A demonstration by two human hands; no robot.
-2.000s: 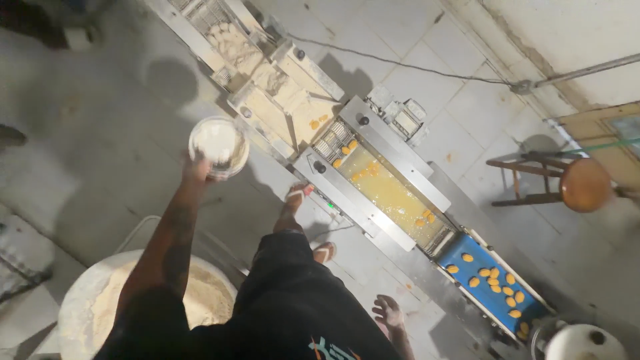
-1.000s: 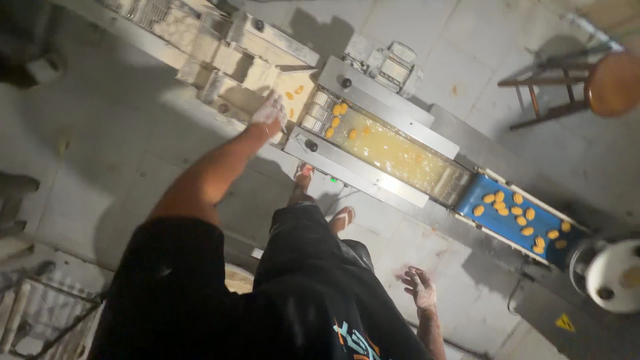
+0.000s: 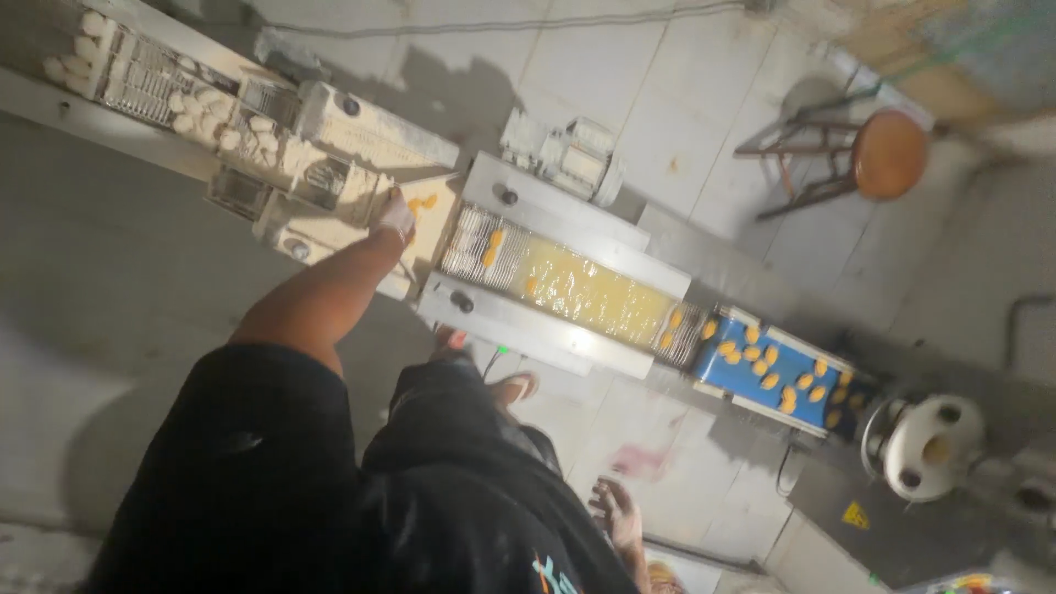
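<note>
My left hand (image 3: 396,216), dusted with white powder, reaches over the powdery chute (image 3: 433,235) of a conveyor machine, beside several orange pieces (image 3: 425,203). Its fingers are blurred, and I cannot tell whether they hold anything. White-coated pieces (image 3: 202,111) lie on the wire belt at the upper left. Right of the chute, a metal trough of yellow liquid (image 3: 590,289) carries a few orange pieces at its ends. More orange pieces lie scattered on the blue belt (image 3: 751,388). My right hand (image 3: 617,507) hangs low over the floor, fingers apart and holding nothing.
A wooden stool (image 3: 891,155) with a round seat is at the upper right. A motor (image 3: 582,157) sits behind the trough. Round white equipment (image 3: 932,448) stands past the blue belt, near a dark panel with a yellow warning sign (image 3: 856,516). My sandalled feet are beside the machine.
Two seconds ago my left hand held a white tub left of the machine; one second ago it was over the chute without the tub, and it remains there. My right hand still hangs low.
</note>
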